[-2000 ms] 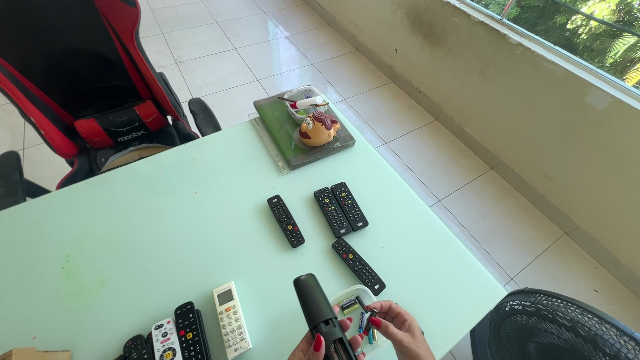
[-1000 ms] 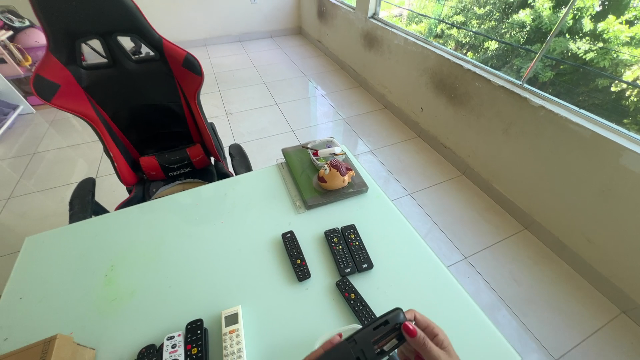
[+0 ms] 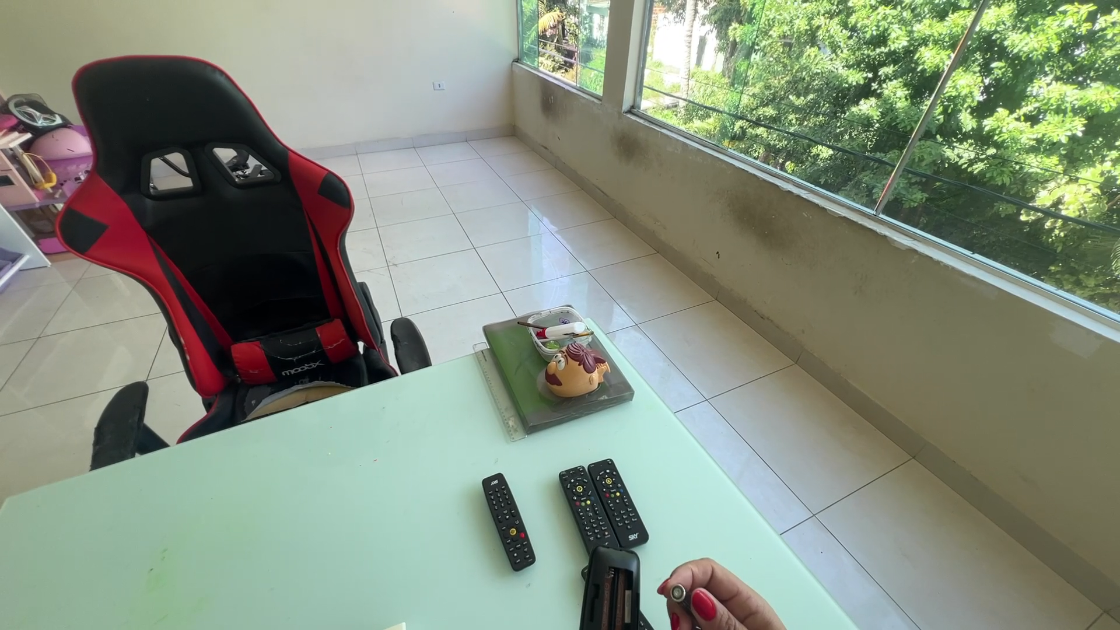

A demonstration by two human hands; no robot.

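Observation:
My right hand (image 3: pixel 722 599), its nails painted red, pinches a small cylindrical battery (image 3: pixel 679 597) between thumb and finger at the bottom edge. Just left of it stands a black remote control (image 3: pixel 611 591) with its battery compartment uncovered; my left hand is out of view below. Behind that remote, two black remotes lie side by side, the left one (image 3: pixel 584 507) touching the right one (image 3: pixel 618 503). Another black remote (image 3: pixel 507 522) lies apart to their left. A further dark remote is mostly hidden behind the uncovered one.
A green-covered book or folder (image 3: pixel 516 367) at the table's far corner bears a plastic container (image 3: pixel 541 341) and a fish-shaped figurine (image 3: pixel 575 374). A clear ruler (image 3: pixel 500 394) lies beside it. The red and black gaming chair (image 3: pixel 236 219) stands beyond the glass-like table (image 3: pixel 289 525).
The view has tilted up strongly. My right hand, earlier at the remote, is now apart from it with a battery between its fingers. My left hand has left the view.

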